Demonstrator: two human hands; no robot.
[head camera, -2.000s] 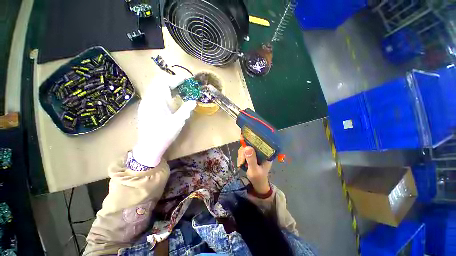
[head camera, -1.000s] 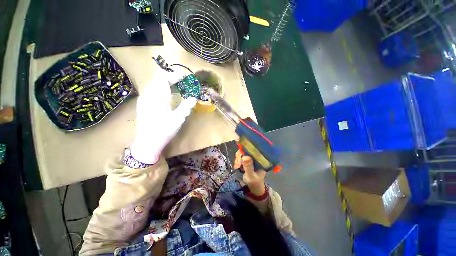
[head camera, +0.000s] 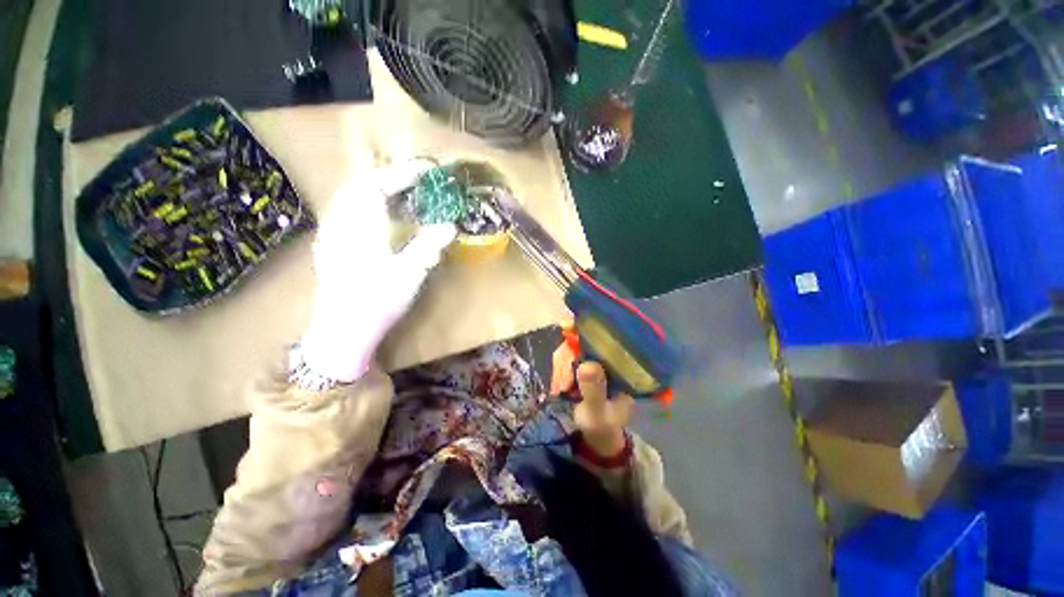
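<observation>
My left hand (head camera: 368, 262), in a white glove, holds a small green circuit board (head camera: 440, 196) by its lower left side. The board is over the left part of a round yellow tub (head camera: 484, 247). My bare right hand (head camera: 597, 402) grips a blue soldering gun (head camera: 618, 332) with a yellow label and orange-red trigger. Its long metal nose points up and left, with its tip at the board's right edge over the tub. Whether tip and board touch is blurred. My left fingertips are partly hidden behind the board.
A dark tray (head camera: 91, 239) of yellow-striped cylinders lies left on the tan board (head camera: 280, 350). A round black fan (head camera: 467, 64) is at the back. A dark glossy lump (head camera: 601, 145) and a silver spring (head camera: 653, 44) lie right. Blue crates (head camera: 817, 280) and a cardboard box (head camera: 875, 449) are further right.
The gun has moved slightly right in my right hand. The small dark part on a wire, earlier seen beyond my left fingers, no longer shows clearly. The whole view has shifted a little.
</observation>
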